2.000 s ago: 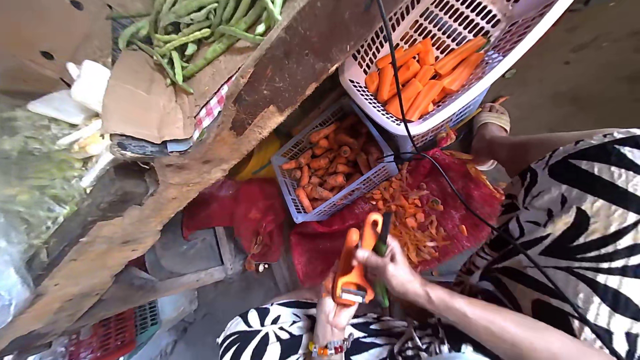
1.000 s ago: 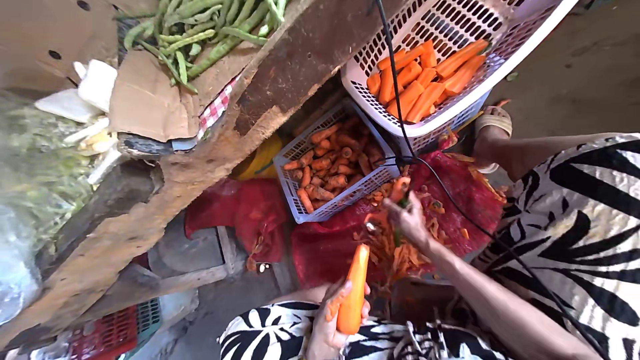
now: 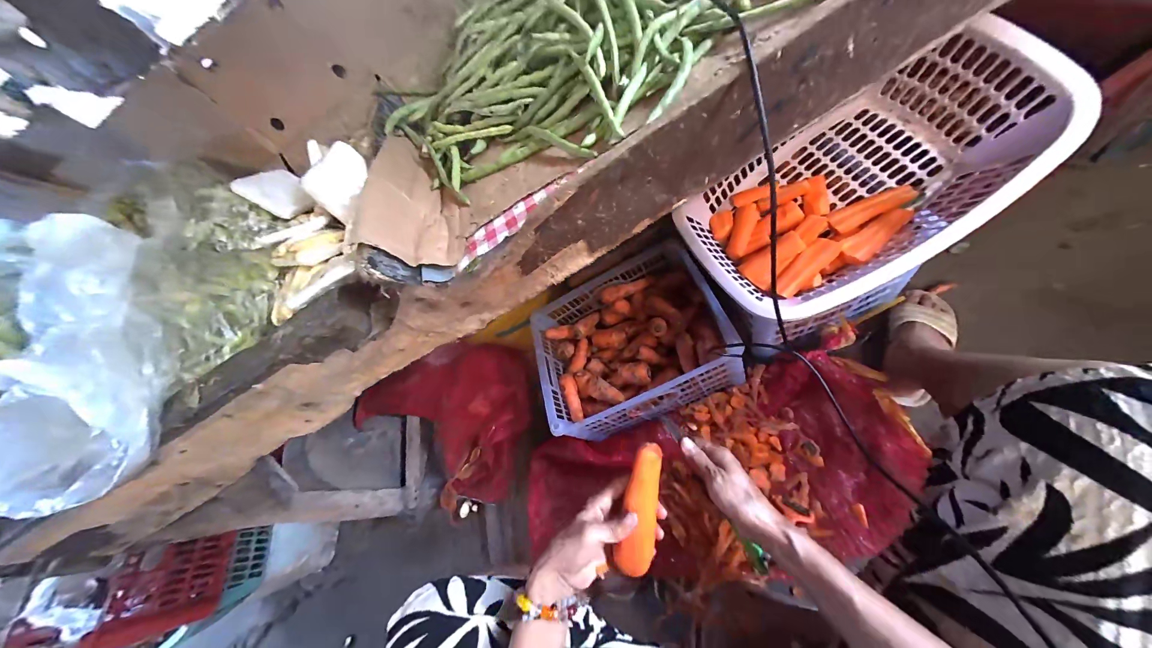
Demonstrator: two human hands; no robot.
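A peeled orange carrot stands nearly upright in my left hand, thumb across its side and fingers behind it. To its right, my right hand is closed around what looks like a green-handled knife; a thin dark blade shows past the fingertips and green shows below the palm. Carrot peelings and cut ends lie under and beside this hand on a red mesh sack. Unpeeled carrots fill a small purple plastic crate beyond both hands.
A larger pale plastic basket at upper right holds peeled carrots. Green beans lie on cardboard on a wooden stand, whose rough beam runs diagonally. A black cable hangs across the view. A sandalled foot is at right.
Two seconds ago an orange peeler was at my hands; it is not visible now. One second ago my right hand was by a carrot piece over the peelings. The view has shifted somewhat.
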